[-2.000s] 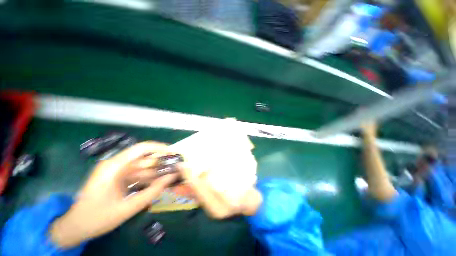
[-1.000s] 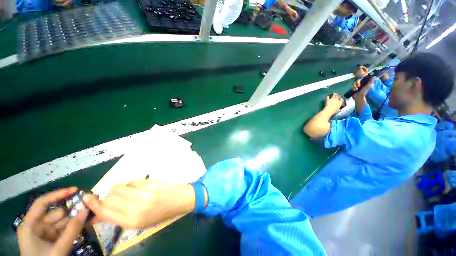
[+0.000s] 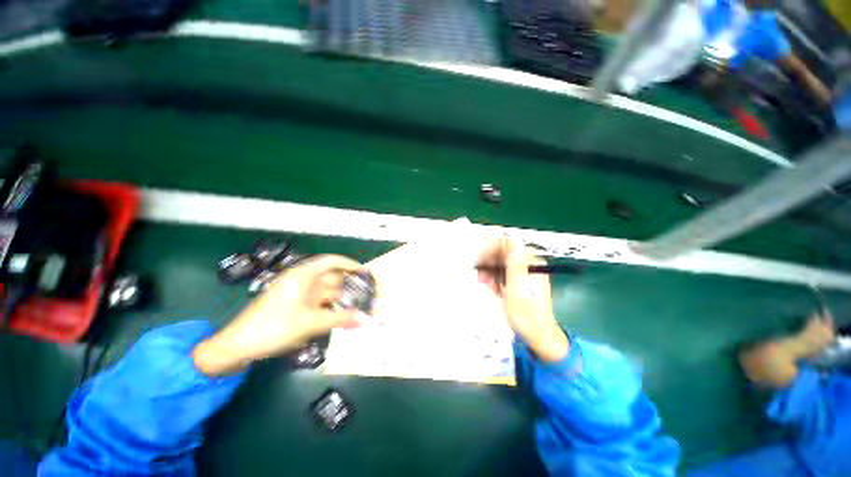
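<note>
My left hand [image 3: 297,312] holds a small black and silver module [image 3: 356,292] between thumb and fingers, over the left edge of a white sheet [image 3: 420,321] with faint print and a yellowish lower edge. My right hand [image 3: 524,296] is over the sheet's right side and holds thin dark tweezers [image 3: 555,268], which point out to the right. Their tips are blurred. Loose modules [image 3: 252,263] lie in a cluster behind my left hand, one more [image 3: 331,410] lies in front of the sheet, and another is partly hidden under my left hand.
A red tray [image 3: 117,224] with a black device stands at the left. The green conveyor belt [image 3: 308,140] behind the white rail [image 3: 252,212] carries several modules. A clear blister tray [image 3: 401,33] and a black tray [image 3: 551,42] lie beyond. A grey post [image 3: 746,200] and another person's hand [image 3: 788,354] are at the right.
The view has swung back left from the neighbouring worker to the red tray. My hands were close together at the module; now my right hand is apart from it, over the sheet's right side.
</note>
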